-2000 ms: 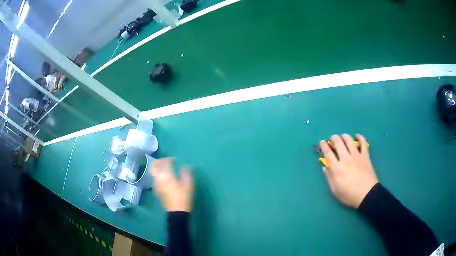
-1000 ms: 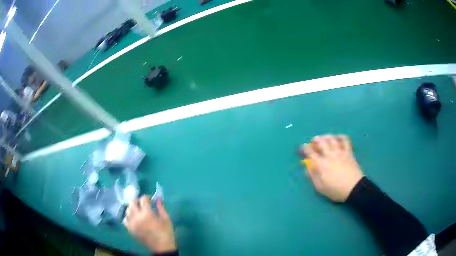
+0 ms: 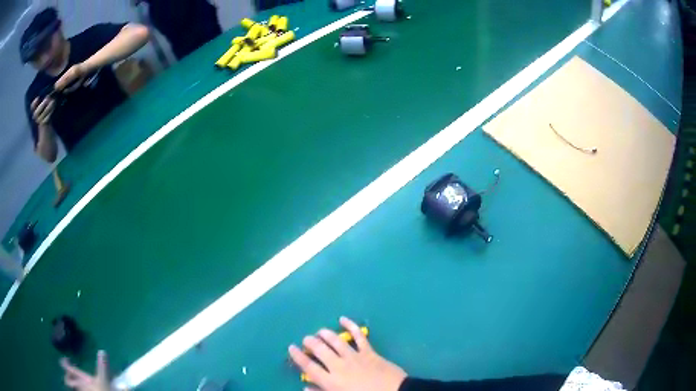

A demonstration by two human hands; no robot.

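My right hand (image 3: 349,368) lies palm down over the yellow-handled cutters (image 3: 353,334) on the green bench, fingers spread across them; the handles show between the fingers and the jaws are mostly covered. My left hand (image 3: 88,376) is at the bottom left edge, partly cut off, with its fingers apart and nothing seen in it. Its fingertips are just below a black motor unit (image 3: 67,334) on the belt; I cannot tell whether they touch. Another black motor unit (image 3: 452,205) lies on the bench, its shaft pointing lower right and a thin lead at its side.
A white rail (image 3: 305,254) divides bench and belt. Cardboard (image 3: 588,160) with a thin wire (image 3: 571,140) lies at right. Sleeved units (image 3: 355,42) are on the belt at the top. Yellow parts (image 3: 258,44) and a person (image 3: 84,72) are across the line.
The view has swung right, bringing in the cardboard and yellow parts. My left hand has left the grey sleeve pile and is by the belt unit. My right hand stays over the cutters.
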